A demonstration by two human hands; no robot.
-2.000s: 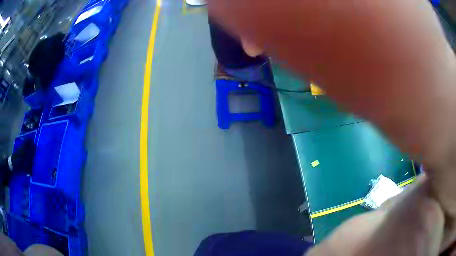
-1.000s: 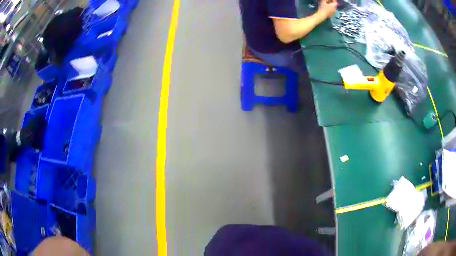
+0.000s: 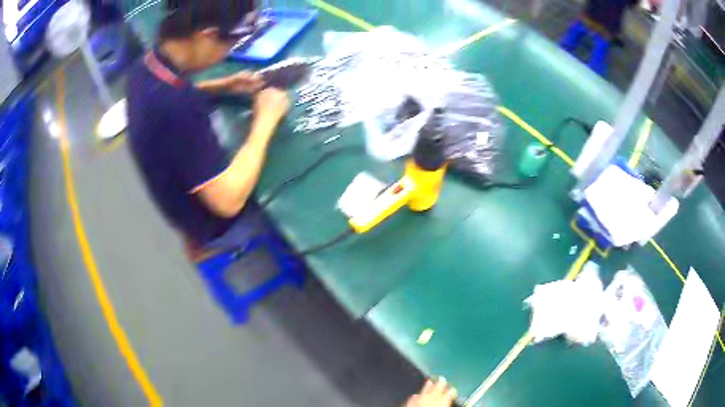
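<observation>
One hand, which looks like my left hand (image 3: 432, 394), is cut off by the bottom edge at the bench's near edge. Only blurred fingers show, and whether they hold anything cannot be told. My right hand is out of the picture. Nearest on the green bench (image 3: 477, 274) lie a crumpled white-filled plastic bag (image 3: 563, 308), a clear plastic bag (image 3: 633, 330) with a pink spot inside, and a white sheet (image 3: 690, 343) at the right. A small yellow-green tag (image 3: 425, 336) lies near the bench edge.
A yellow heat gun (image 3: 401, 195) with a dark nozzle lies beside a large translucent parts bag (image 3: 469, 119). A worker (image 3: 179, 151) sits at left on a blue stool (image 3: 250, 274), hands at dark pieces. A blue tray (image 3: 274, 36), green item (image 3: 533, 160) and papers by posts (image 3: 620, 205) are farther off.
The view has swung right toward the bench, so more bench and the seated worker show. The arm that crossed the view earlier is gone. Fingers now show at the bench's near edge.
</observation>
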